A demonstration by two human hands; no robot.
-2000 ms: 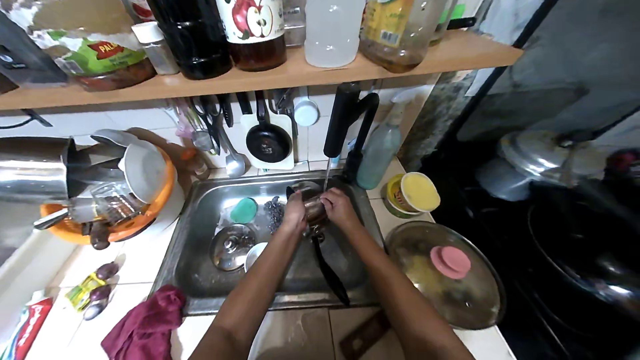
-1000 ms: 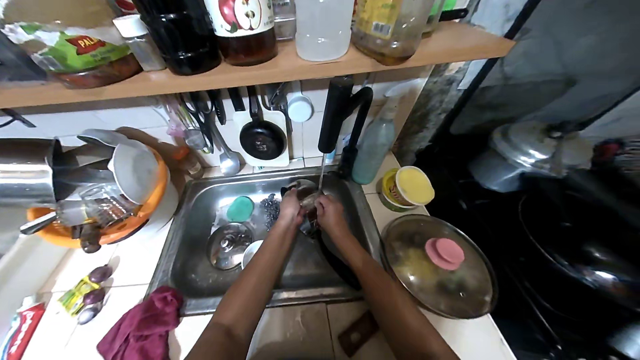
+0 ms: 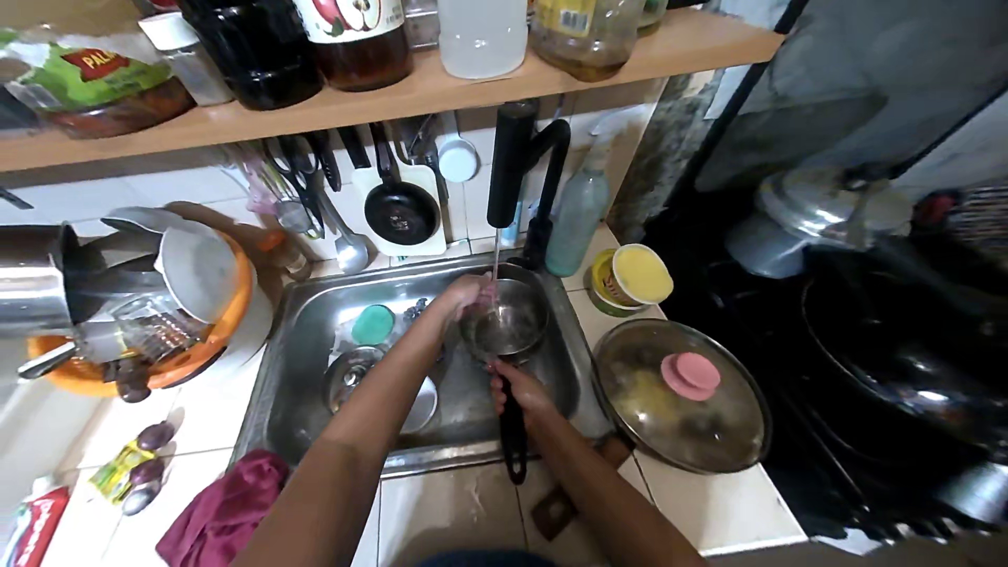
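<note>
A metal saucepan [image 3: 512, 319] with a black handle [image 3: 513, 429] is in the right part of the steel sink [image 3: 465, 449], under a thin stream of water from the black faucet [image 3: 512, 165]. My right hand [image 3: 520, 390] is closed around the handle near the pan's body. At the pan's upper left rim, my left hand [image 3: 472, 293] touches the edge beside the stream; whether its fingers grip the rim cannot be told. Left of my left forearm lie a green scrubber [image 3: 372, 324], a dark scouring pad [image 3: 415, 309] and a round glass lid [image 3: 346, 378]. A white bowl [image 3: 421, 405] is partly behind that forearm.
A large glass lid [image 3: 677, 394] with a pink knob rests right of the sink, below stacked yellow tubs [image 3: 639, 276]. An orange basin [image 3: 236, 307] of dishes stands left. A maroon cloth [image 3: 228, 512] lies at the front left. The wooden shelf [image 3: 441, 90] of bottles hangs above.
My hands were close together under the faucet; now they are apart, with my right hand lower, on the handle. The pan's round interior now shows under the water.
</note>
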